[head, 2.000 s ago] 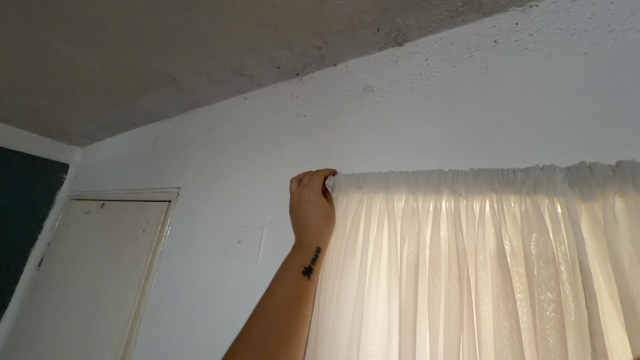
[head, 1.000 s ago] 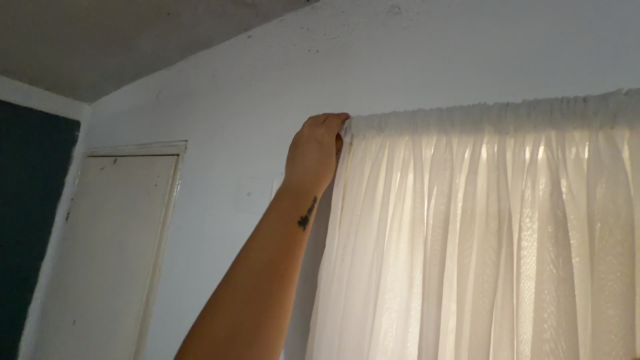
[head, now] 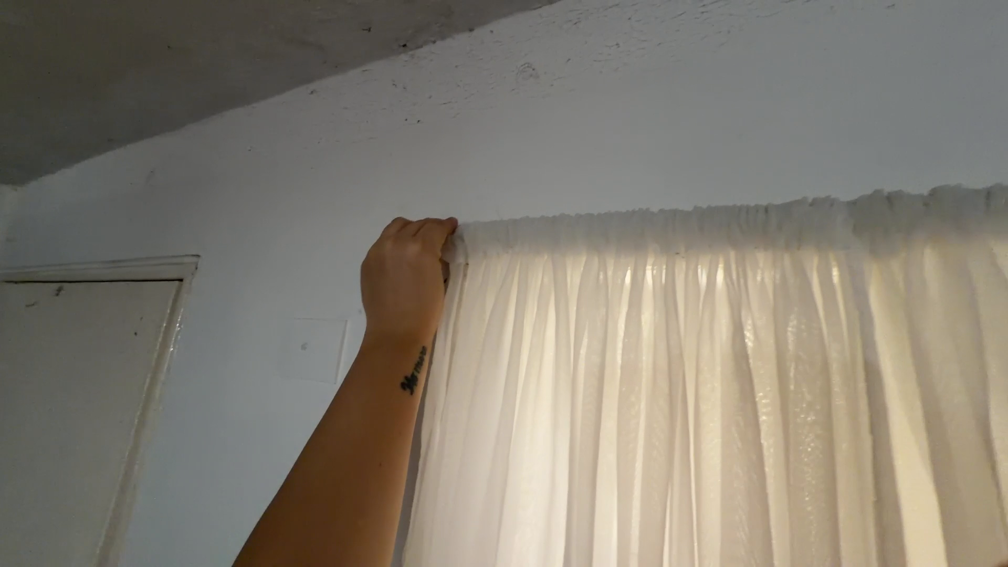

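A sheer white curtain [head: 646, 394] hangs from a gathered top band at the right, lit from behind. My left hand [head: 409, 264] is raised to the band's left end, with its back toward me and its fingers bent around the upper corner. The thumb and the fingertips are largely hidden at the curtain's edge. Whatever supports the curtain is covered by the gathered fabric. My forearm rises from the lower edge, close beside the curtain's left side, and bears a dark tattoo. My right hand is out of view.
Behind the curtain stands a white painted wall [head: 669, 118] with rough patches near the sloping grey ceiling line [head: 236, 63]. Left of my forearm, a square plate [head: 315, 346] is set on the wall. A pale door [head: 79, 409] with its frame is at the far left.
My left hand stays at the curtain's upper left corner, its wrist and fingers shifting slightly. The view dips, then tilts back up.
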